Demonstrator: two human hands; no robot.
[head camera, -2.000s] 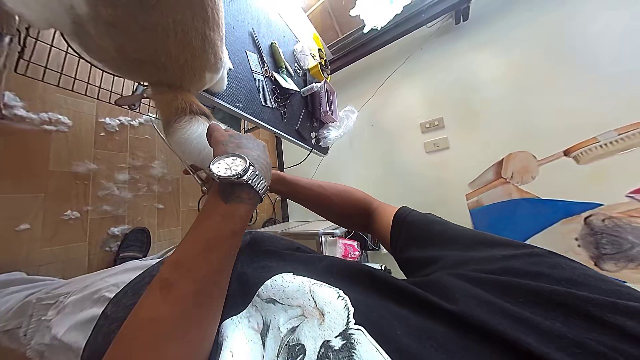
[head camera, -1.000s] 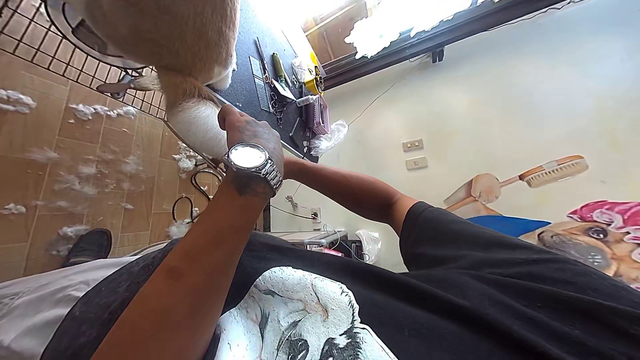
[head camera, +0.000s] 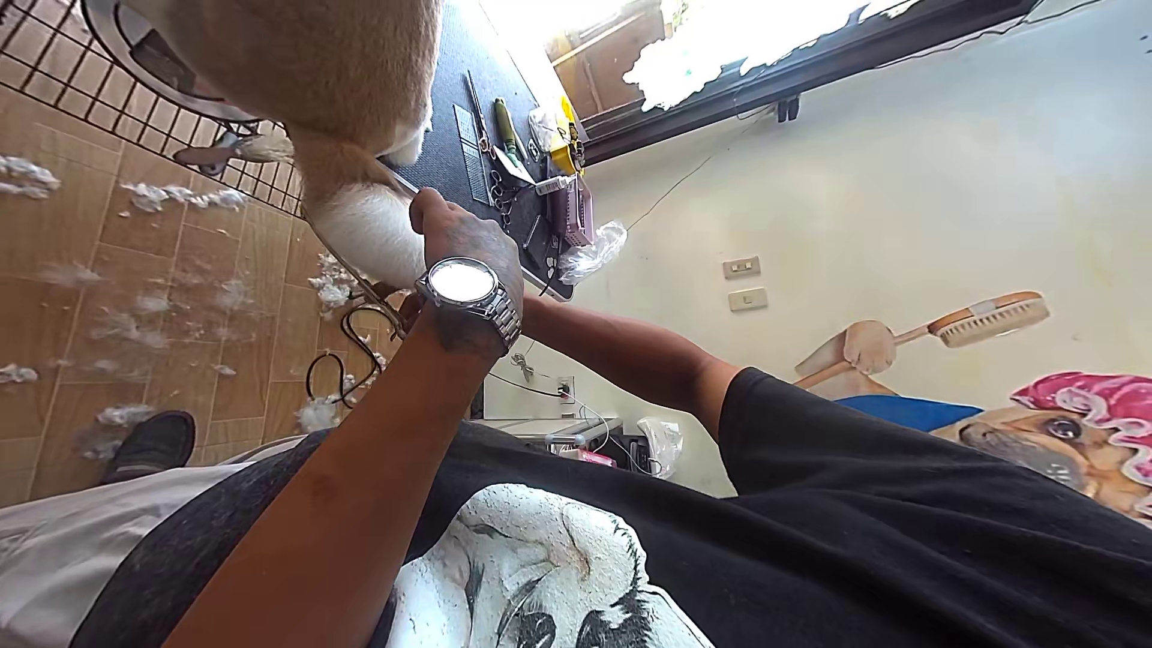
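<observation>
A tan, furry animal (head camera: 360, 72), apparently a dog, is on the dark grooming table (head camera: 459, 54). Its white-furred part (head camera: 369, 229), a leg or the tail, hangs at the table edge. My left hand (head camera: 468, 243), with a metal-banded watch (head camera: 463, 281) on the wrist, lies against this fur, thumb on top; its fingers are hidden. My right hand (head camera: 409, 310) is mostly hidden behind my left wrist, with only dark fingertips showing below the fur. A thin brownish thing (head camera: 378, 301) runs beside them; I cannot tell whether it is held.
Combs (head camera: 470, 153), scissors (head camera: 477, 108), a green-handled tool (head camera: 506, 126), a purple basket (head camera: 573, 211) and a plastic bag (head camera: 594, 255) are on the table. A wire rack (head camera: 99, 117), fur clumps (head camera: 148, 193) and a black cable (head camera: 346, 360) are at the left. A socket (head camera: 565, 389) is on the wall.
My left hand stays at the white fur, and its thumb side shows more clearly than two seconds ago. The view has shifted, showing more of the wall painting.
</observation>
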